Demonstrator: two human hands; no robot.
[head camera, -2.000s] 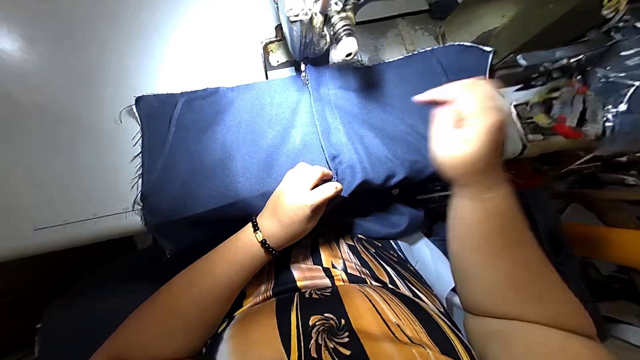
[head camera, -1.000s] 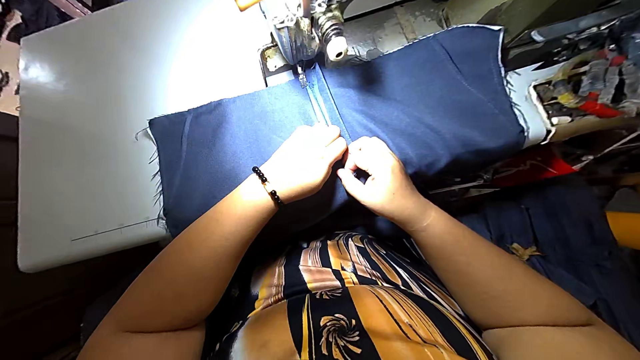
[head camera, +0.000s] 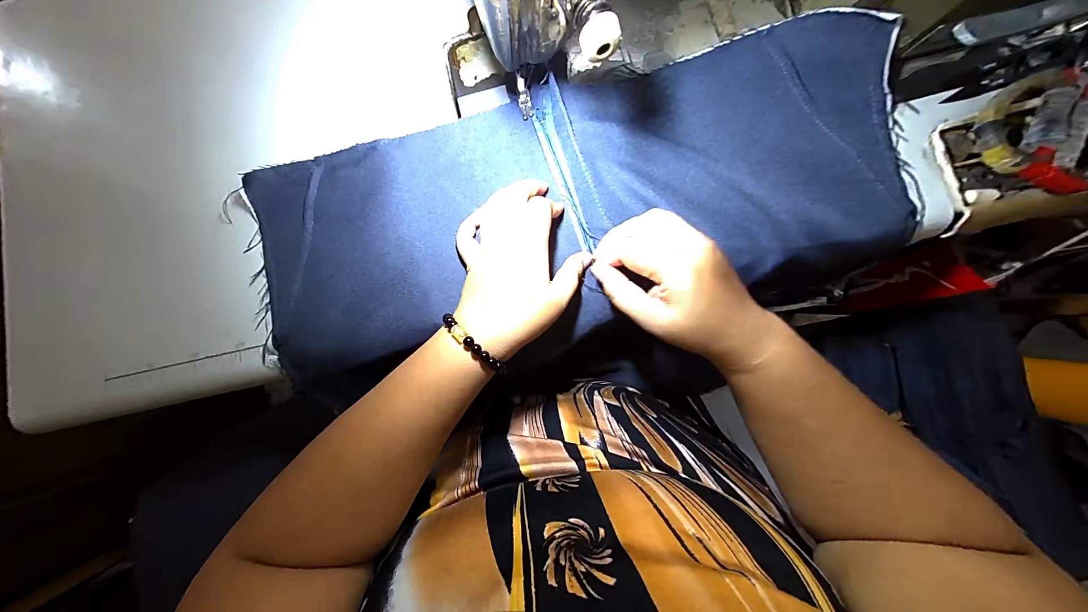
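Observation:
Navy blue fabric with frayed side edges lies across the machine bed, its upper middle under the presser foot of a sewing machine. A seam with its folded edge runs from the foot down towards my hands. My left hand, with a black bead bracelet at the wrist, rests on the fabric left of the seam, fingers apart, thumb tip at the seam. My right hand pinches the fabric at the lower end of the seam, its fingertips close to my left thumb.
The white machine table extends to the left, with a dark line drawn near its front edge. At the right stands a tray with a tape roll and small red items. Dark cloth hangs below it, near a yellow object.
My right hand, raised over the fabric's right part two seconds ago, has come down to the seam. My left hand has opened from a closed grip and now lies flatter on the fabric.

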